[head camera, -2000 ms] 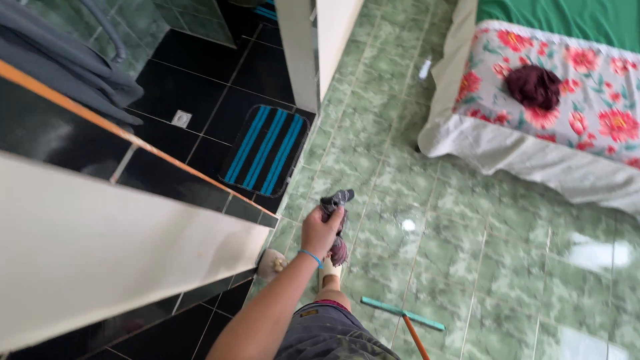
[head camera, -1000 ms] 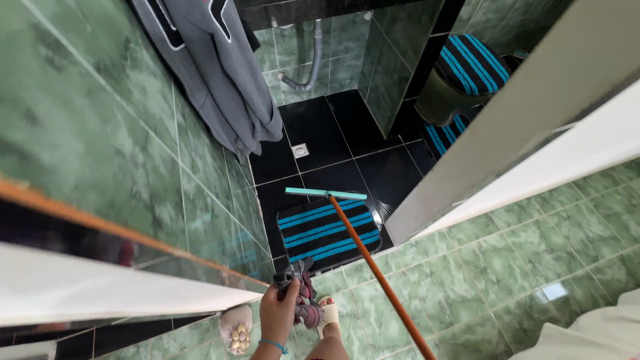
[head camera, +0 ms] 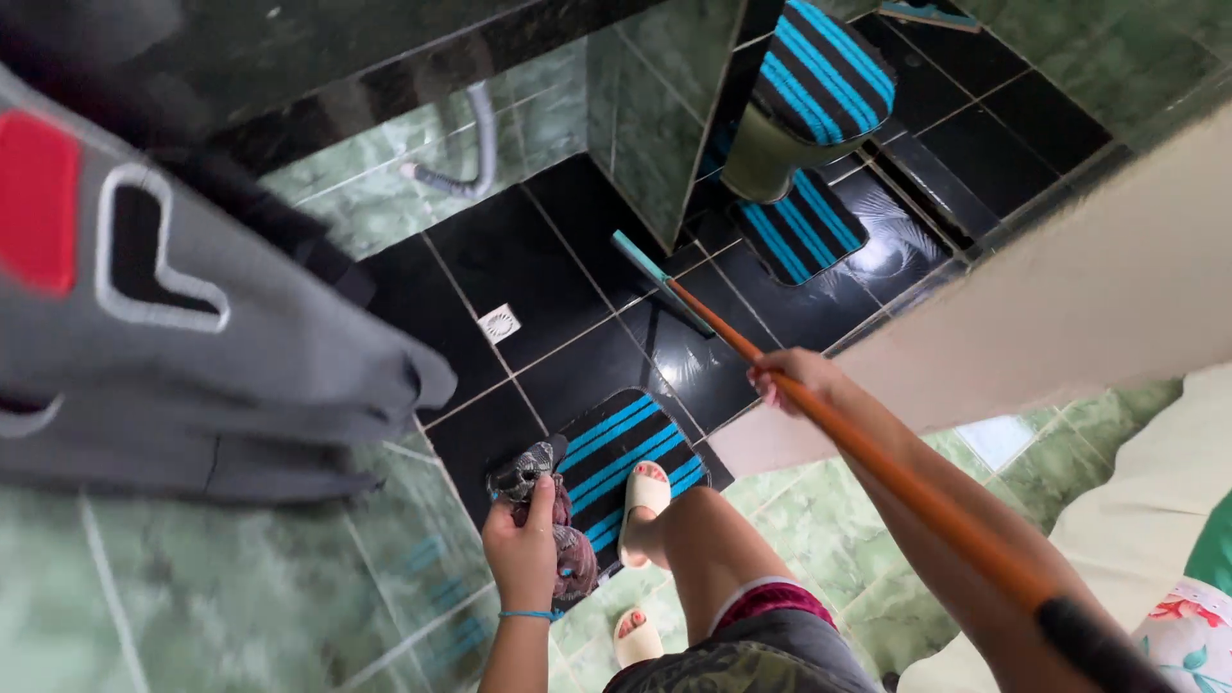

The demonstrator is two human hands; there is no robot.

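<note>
Bunched dark and maroon patterned fabric (head camera: pixel 570 558) is gripped in my left hand (head camera: pixel 523 539), over the left edge of a black and blue striped mat (head camera: pixel 616 452). My right hand (head camera: pixel 797 377) is closed around the orange handle (head camera: pixel 895 457) of a floor squeegee. The squeegee's teal head (head camera: pixel 640 255) is over the black tiles near the green tiled partition, right of a square floor drain (head camera: pixel 499 323). One of my sandalled feet is on the striped mat; the other is on the green tiles behind it.
Grey garments (head camera: pixel 221 356) hang at the left. A toilet with a striped lid cover (head camera: pixel 823 72) and a matching mat (head camera: pixel 804 226) stand beyond the partition. A grey drain hose (head camera: pixel 476 144) is under the dark counter. A pale wall edge (head camera: pixel 1039 279) is at the right.
The squeegee, on the green floor two seconds ago, is now over the black tiles in my right hand. My foot has moved onto the striped mat. The view has swung towards the bathroom.
</note>
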